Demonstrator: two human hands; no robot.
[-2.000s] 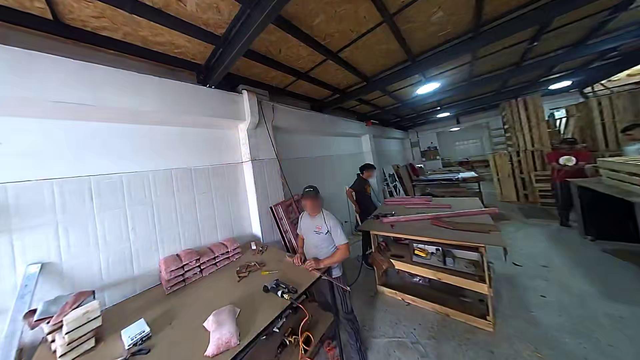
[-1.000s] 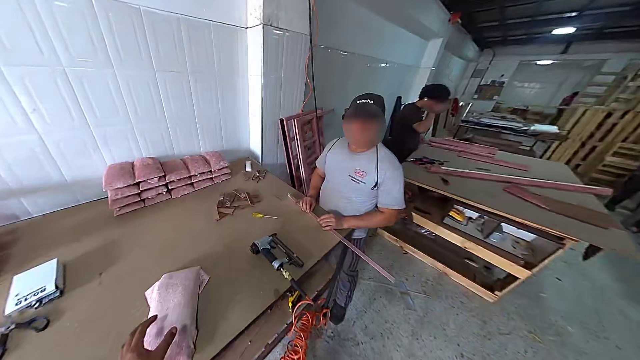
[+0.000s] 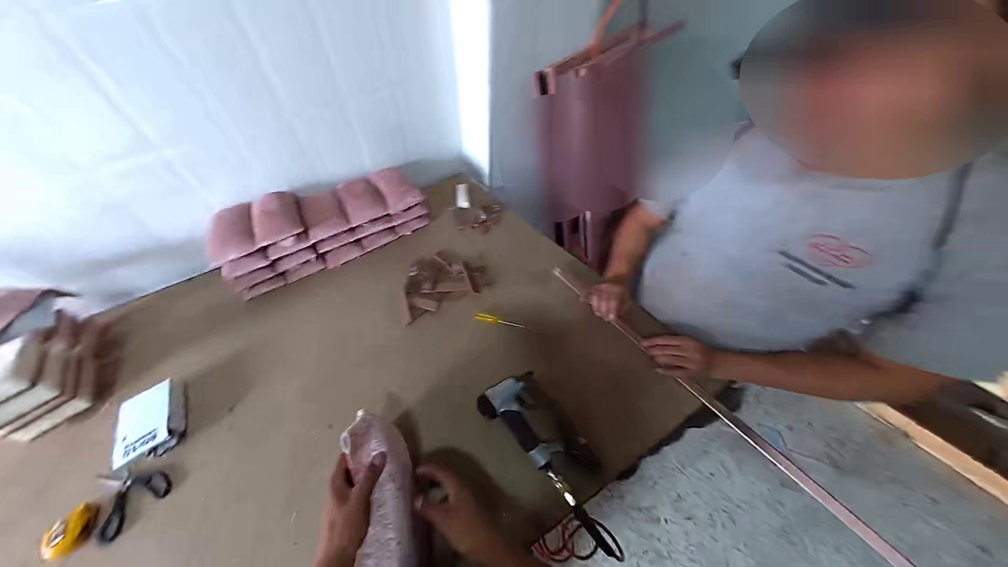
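Note:
A pink fabric-covered padded piece [image 3: 387,504] stands tilted at the bottom centre above the brown-covered table. My left hand [image 3: 350,504] grips its left side, thumb across the front. On its other side, my right hand [image 3: 457,508] has curled fingers at the edge; their exact contact is blurred. Right of my hands lies a pneumatic stapler [image 3: 524,425] with a hose. A stack of pink padded pieces [image 3: 319,228] rests near the wall. Brown scraps [image 3: 445,283] and a yellow-handled screwdriver [image 3: 498,320] lie mid-table.
A person [image 3: 787,260] across the corner holds a long thin strip [image 3: 756,441]. At left are a white box [image 3: 143,421], scissors [image 3: 126,496], a yellow tape measure [image 3: 69,531] and stacked pieces [image 3: 47,378]. The table edge [image 3: 669,437] runs along the right.
The pink padded piece, flat on the table one second ago with one hand at it, is now raised and tilted between my hands. The view has moved closer to the table.

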